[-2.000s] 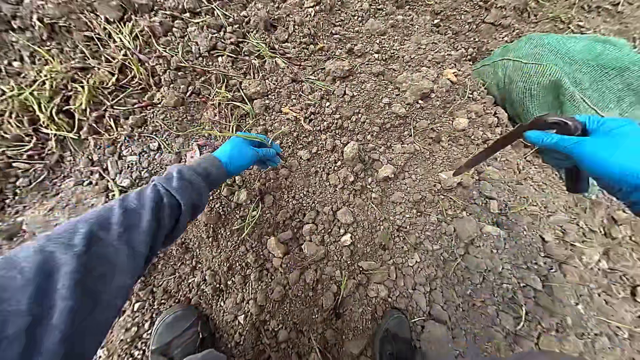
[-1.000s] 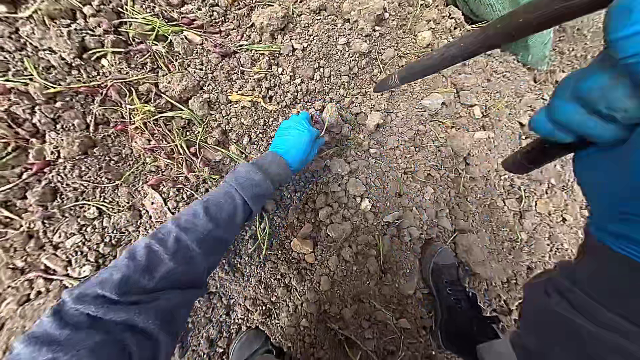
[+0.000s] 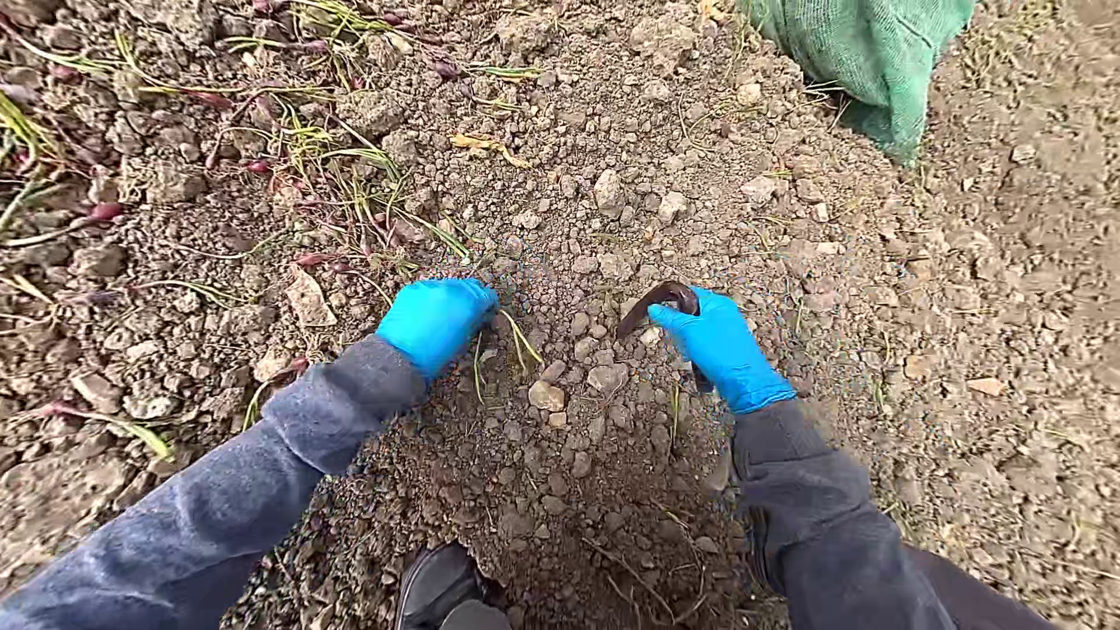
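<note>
My left hand [image 3: 437, 324], in a blue glove, is closed low over the soil at the centre left. Thin green stems [image 3: 521, 339] stick out beside its fingers, and whether it holds them cannot be told. My right hand [image 3: 722, 346], also gloved in blue, grips a dark-handled tool with a dark curved blade [image 3: 646, 306] that points left and down toward the ground. Part of the handle is hidden by the fingers. Small red-purple onion bulbs [image 3: 107, 212] with green tops lie scattered on the soil to the left of my hands.
A green mesh sack [image 3: 875, 66] lies on the ground at the upper right. Stones [image 3: 547, 395] and clods cover the soil between my hands. My dark shoe [image 3: 440, 582] stands at the bottom, and a flat clod [image 3: 309, 297] lies left of my left hand.
My right hand has come down from the right with the tool, whose blade is now close to the soil near my left hand. The view has shifted.
</note>
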